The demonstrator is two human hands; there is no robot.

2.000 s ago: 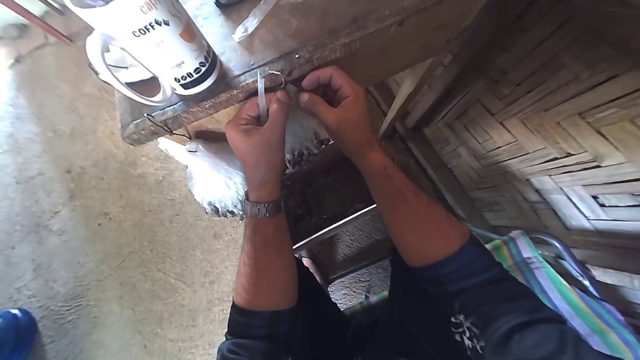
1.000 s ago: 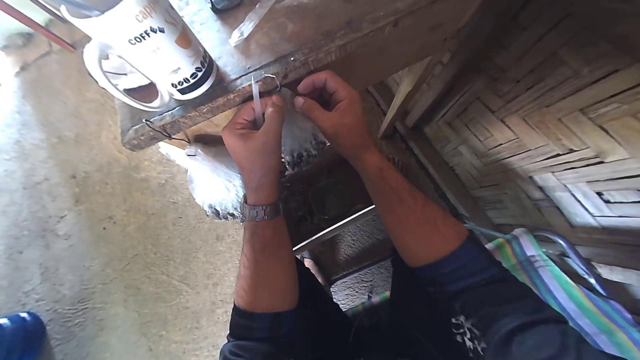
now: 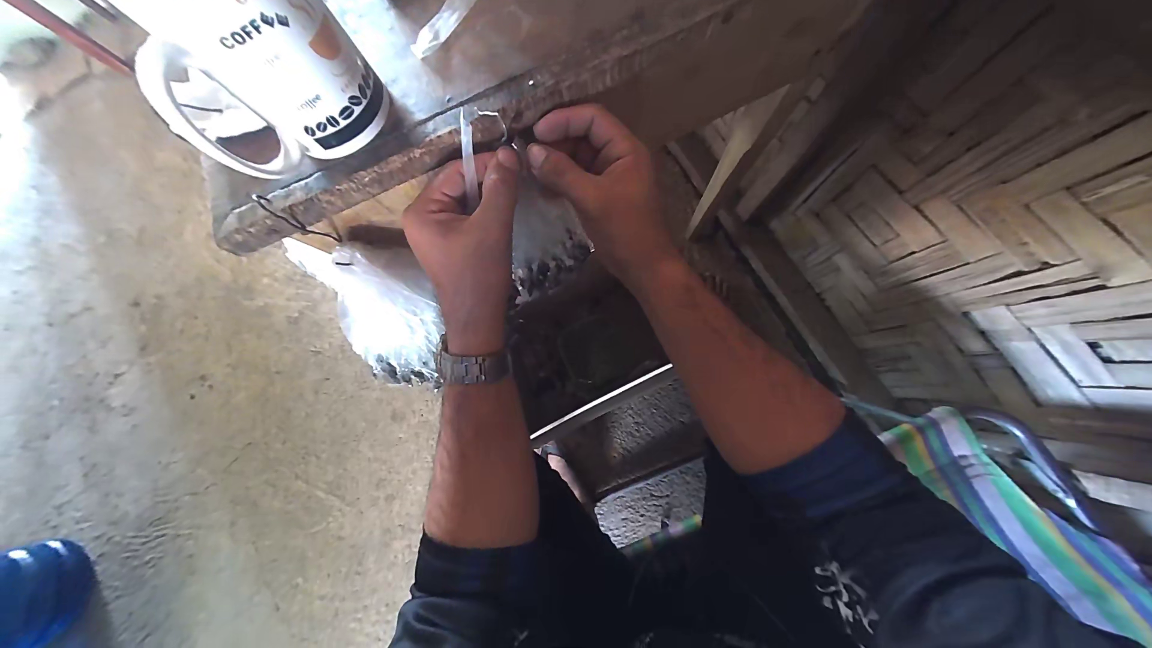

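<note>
My left hand point(image 3: 468, 225), with a metal watch on its wrist, pinches a narrow translucent plastic strip point(image 3: 468, 157) that stands upright between thumb and fingers. Close on its right, my right hand point(image 3: 603, 180) has thumb and index finger near a small dark thing at my left fingertips; whether it grips anything is unclear. A thin wire loop point(image 3: 493, 115) shows at the table edge just above. Below the hands hangs a clear plastic bag point(image 3: 547, 225) with dark pieces at its bottom, partly hidden. A second such bag point(image 3: 382, 310) hangs left, beneath a bent dark wire point(image 3: 292, 219) on the table edge.
A white coffee-print mug point(image 3: 315, 81) stands near the edge of the wooden table point(image 3: 558, 76), with a plastic scrap point(image 3: 443, 27) behind it. A woven bamboo wall point(image 3: 1008, 225) and a striped chair point(image 3: 1017, 513) are on the right. A blue object point(image 3: 45, 585) lies at lower left.
The plastic strip in my left hand, tilted a second ago, stands more upright. Both hands remain together at the table edge, with only small finger movements.
</note>
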